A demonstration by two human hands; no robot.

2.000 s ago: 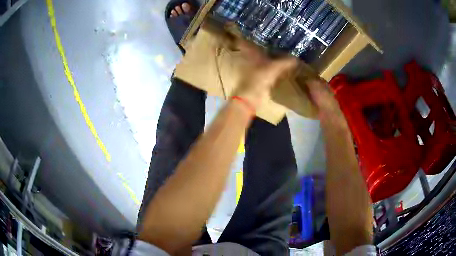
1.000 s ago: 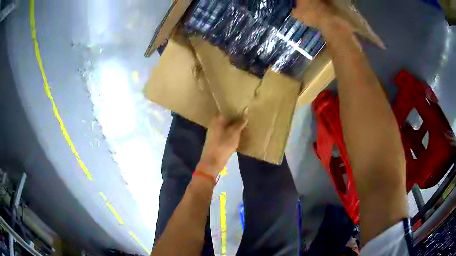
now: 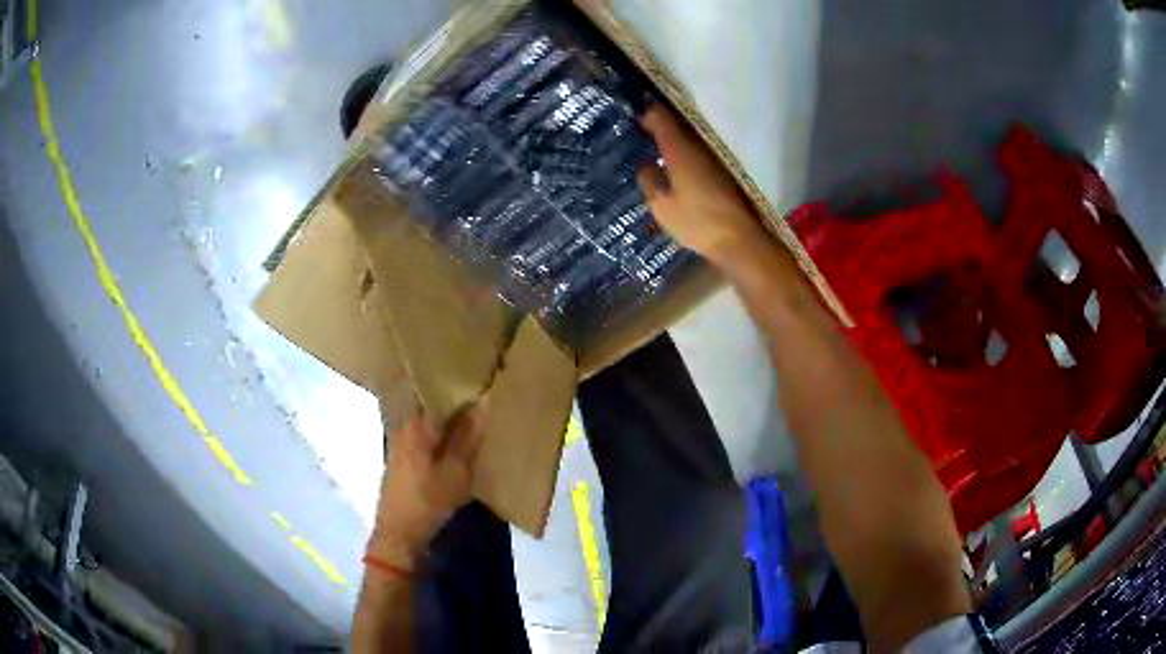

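An open brown carton [image 3: 652,326] is tilted in front of my legs. Dark, shiny rows of small parts [image 3: 531,160] lie in it under clear plastic. My left hand [image 3: 432,466] holds the near carton flaps [image 3: 441,307], which are folded out toward me. My right hand [image 3: 697,192] reaches inside the carton's right side, with its fingertips at the inner wall and the edge of the parts. Whether it grips the wall is unclear.
Red plastic stools [image 3: 921,371] stand on the right. A blue plastic piece [image 3: 769,562] is beside my leg. A yellow line [image 3: 122,300] runs along the grey floor on the left. Thin metal tubing shows at the lower right.
The carton has come closer and down to the left, showing more of the parts. My left hand moved down-left with the flaps. My right hand moved left and down inside the carton.
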